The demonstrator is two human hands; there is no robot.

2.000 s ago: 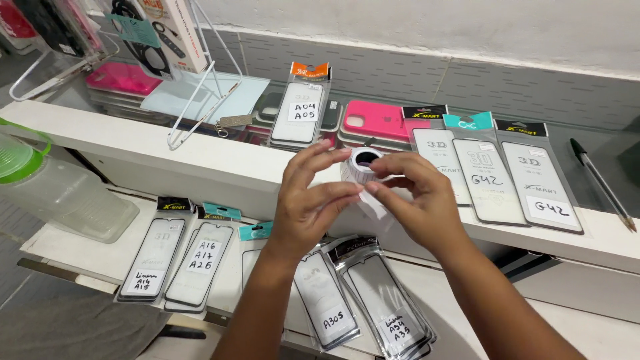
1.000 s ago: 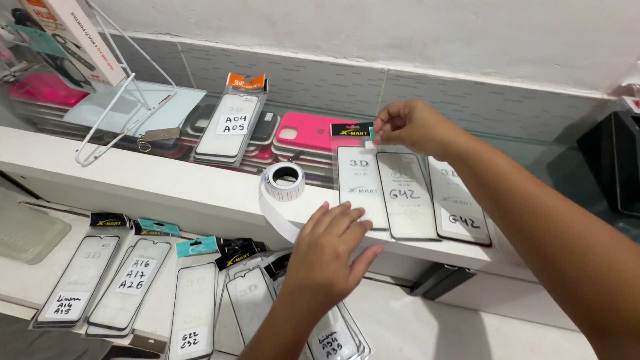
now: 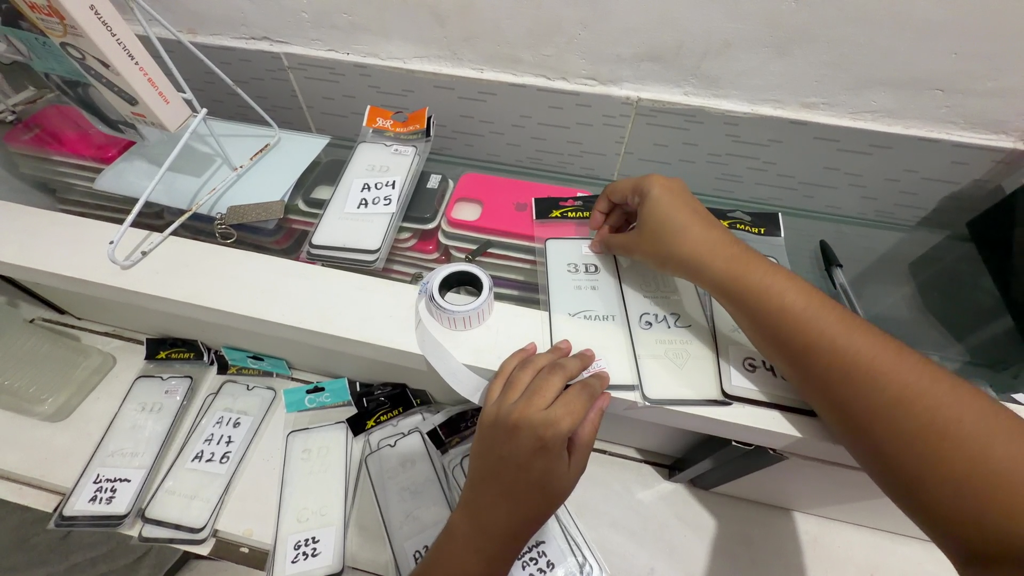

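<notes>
My left hand (image 3: 548, 412) lies with spread fingers on the lower end of a packaged screen protector (image 3: 578, 300) on the white ledge. With thumb and forefinger pinched, my right hand (image 3: 640, 224) touches the top of the same package; whether a small label is between the fingertips I cannot tell. Left of it a roll of white labels (image 3: 459, 308) stands on the ledge, its loose strip running down behind my left hand. Right of it lie a screen protector marked G42 (image 3: 672, 352) and another packaged screen protector (image 3: 740, 328), partly behind my right forearm.
More packaged screen protectors (image 3: 124, 448) lie on the lower shelf. Phone cases (image 3: 500, 204) are stacked under the glass. A white wire rack (image 3: 164, 172) holds a boxed USB hub (image 3: 120, 60). A pen (image 3: 840, 276) lies at the right, a plastic container (image 3: 48, 368) at the left.
Two seconds ago both hands were together at the label roll. The roll now stands on the ledge, and my hands are at the left one of the three packages there.
</notes>
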